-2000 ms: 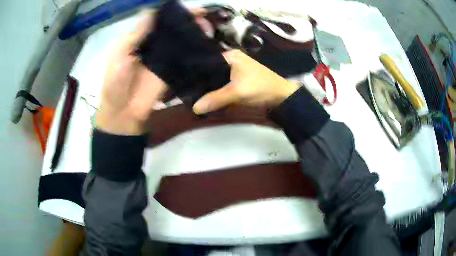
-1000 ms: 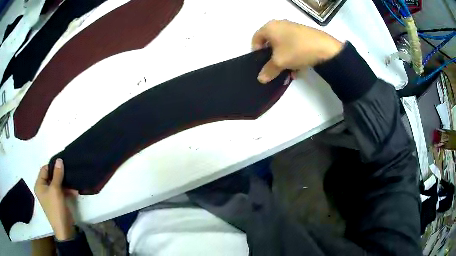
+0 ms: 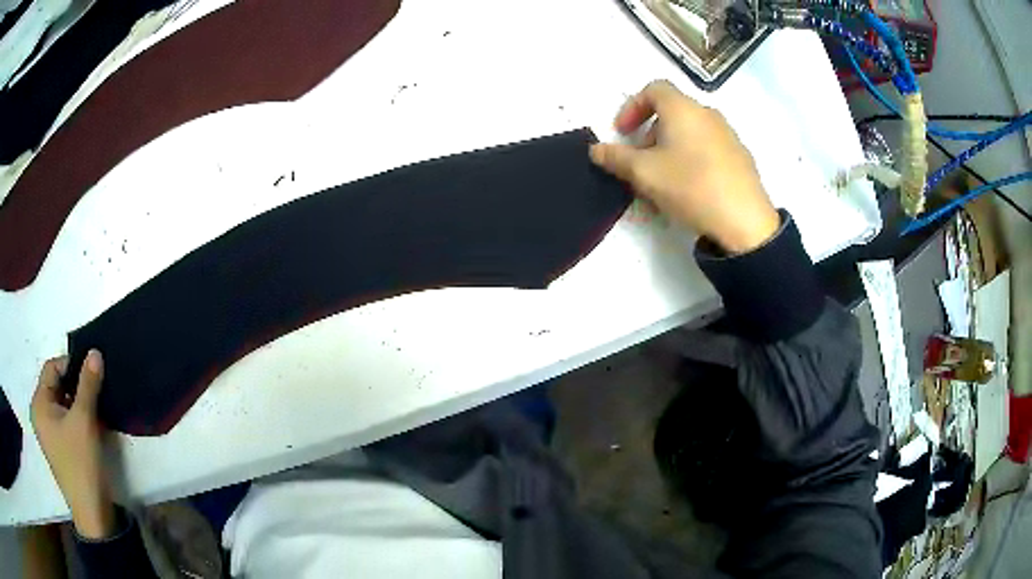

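Observation:
A black interlining piece (image 3: 340, 243) lies on the white table over a maroon collar piece, of which only a thin red edge shows along the lower side and right end. My left hand (image 3: 75, 424) holds its left end, thumb on top and fingers at the edge. My right hand (image 3: 690, 164) is at the top right corner, its thumb or a fingertip touching the corner; whether it grips the cloth is unclear. A second maroon collar piece (image 3: 215, 74) lies flat beyond it.
The steam iron (image 3: 707, 28) stands at the far edge, cut off by the frame. Blue hoses (image 3: 888, 57) hang at the right. Black pieces (image 3: 68, 85) lie far left. The white table's front edge (image 3: 453, 409) runs before my body. Shelves with scraps are at the right.
Two seconds ago both hands held a folded black bundle over the far side. Since one second ago, the black piece lies flatter, and my right hand's fingers have shifted at its corner.

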